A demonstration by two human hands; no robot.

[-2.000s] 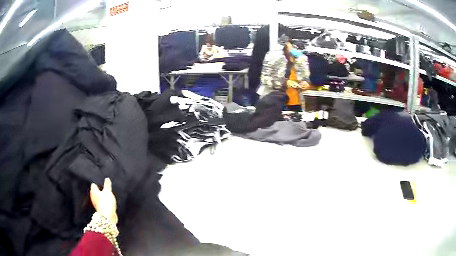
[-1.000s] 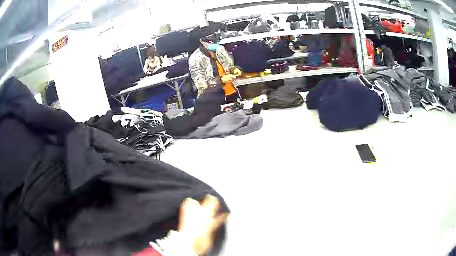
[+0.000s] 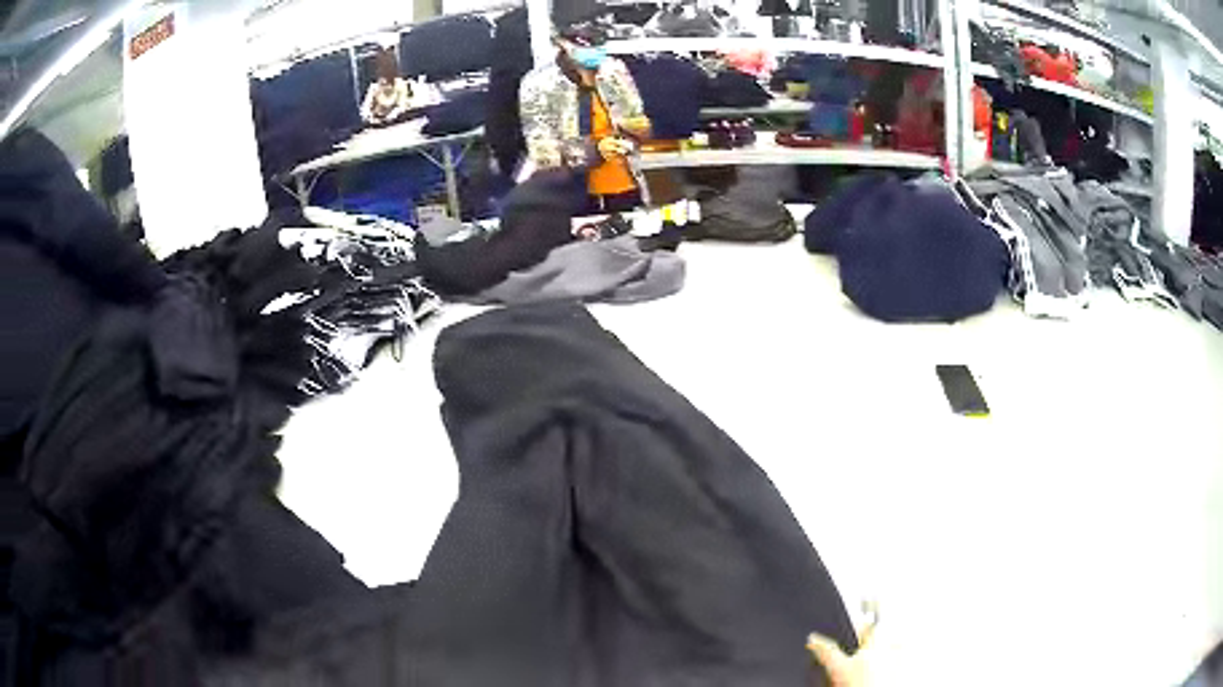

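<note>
A dark grey or black coat (image 3: 630,497) lies on the white table (image 3: 1073,537) in front of me, its rounded end away from me and its near part cut off by the bottom edge. My right hand (image 3: 842,658) is small and mostly cut off at the bottom edge. It is at the coat's right edge with thumb and a finger apart. My left hand is out of the picture. A tall black coat pile (image 3: 121,443) stands at the left, against the spread coat.
Black pieces with white strips (image 3: 356,289) and a grey cloth (image 3: 604,273) lie behind. A navy bundle (image 3: 919,255), grey garments with white edges (image 3: 1053,242) and a black phone (image 3: 962,389) are at the right. A masked person (image 3: 584,121) stands beyond the table, near shelving.
The dark coat, bunched near the pile in the earlier frames, now lies spread further right. The hand that gripped it has left that place; a hand now shows at the bottom right. The view has turned right.
</note>
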